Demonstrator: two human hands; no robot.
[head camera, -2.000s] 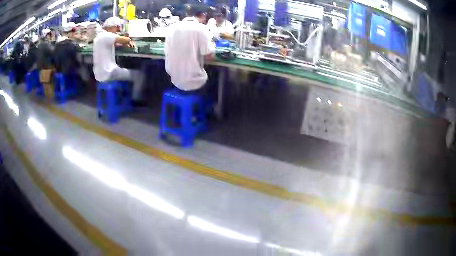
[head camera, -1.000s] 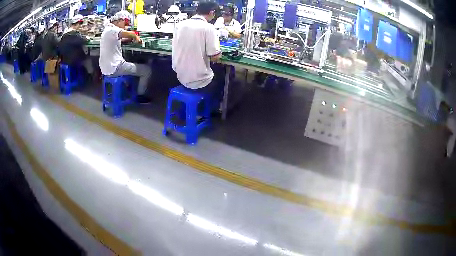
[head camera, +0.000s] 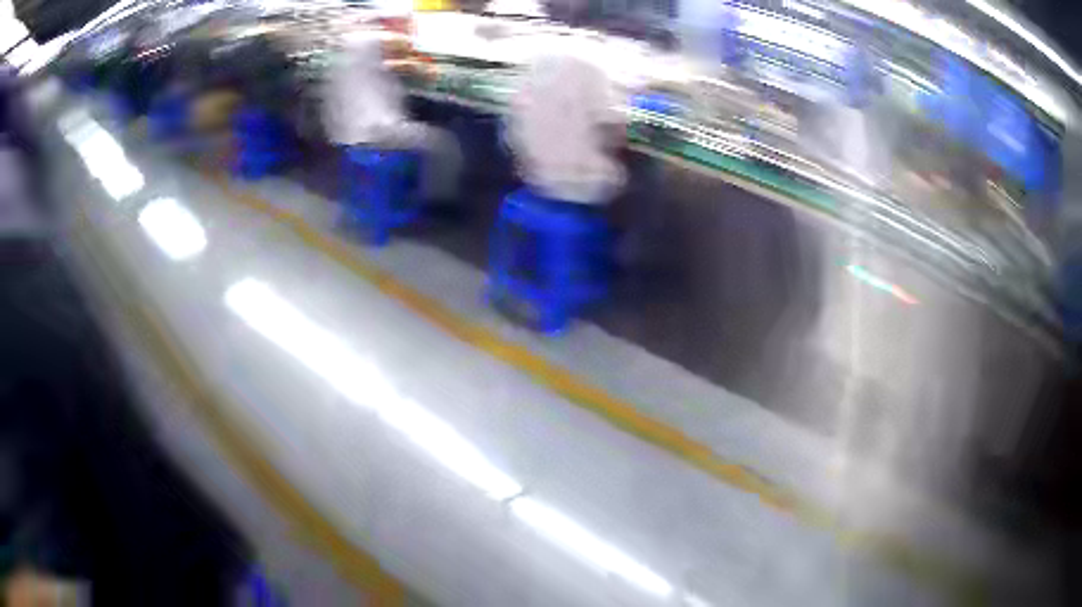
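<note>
Neither of my hands can be made out. A small skin-toned blur shows at the bottom left corner; I cannot tell what it is. The frame is strongly blurred. Nearest in front is the grey floor (head camera: 451, 391) with bright light reflections and a yellow line (head camera: 558, 382) running across it. A blue stool (head camera: 548, 263) stands beyond the line with a person in a pale top (head camera: 564, 131) on it. A second blue stool (head camera: 380, 192) with another person in white is further left.
A long green line surface (head camera: 759, 184) runs along the far side, with blurred equipment above it. Blue sheets (head camera: 991, 119) hang at the upper right. A second yellow line (head camera: 279, 489) runs at the left, beside a dark area (head camera: 107, 415). More blurred stools recede at the upper left.
The view has swung left, so the people, stools and line surface sit further right in the picture. The floor lines look steeper and everything is more blurred. More dark area shows at the left.
</note>
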